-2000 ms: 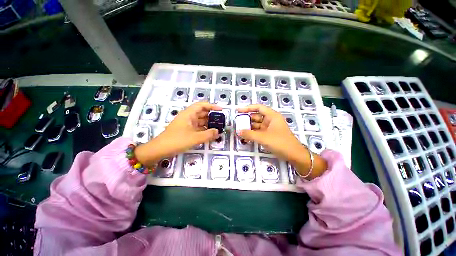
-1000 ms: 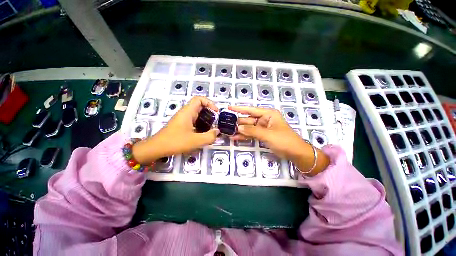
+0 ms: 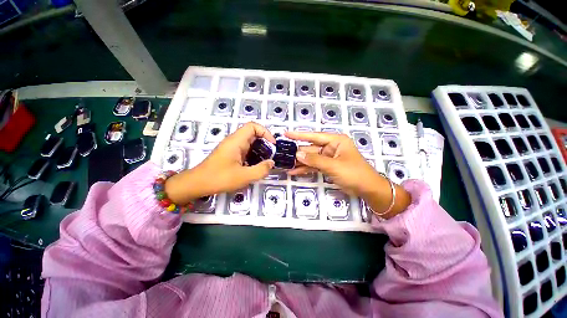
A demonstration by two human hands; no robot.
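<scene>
My left hand [image 3: 233, 158] holds a smartwatch body [image 3: 260, 152] between thumb and fingers, its dark screen tilted up. My right hand [image 3: 336, 163] holds a second smartwatch body [image 3: 285, 153] by its right side, dark screen up. The two watches are side by side, their near edges touching or almost touching. Both are above the middle of the white foam tray [image 3: 280, 223]. The tray's pockets hold many watches with pale backs and dark round sensors up. A few pockets at its far left corner are empty. My hands hide some middle pockets.
A second white foam tray [image 3: 442, 102] with mostly black screens up slants at the right. A paper slip [image 3: 430, 163] with a pen [image 3: 419, 129] lies between the trays. Loose watches [image 3: 87, 143] and a red box [image 3: 17, 129] are at left. A metal post [image 3: 118, 43] stands beyond.
Both watches were first held apart; the right one showed a white screen. They have come together and both screens are dark. In the last second the left watch has turned slightly.
</scene>
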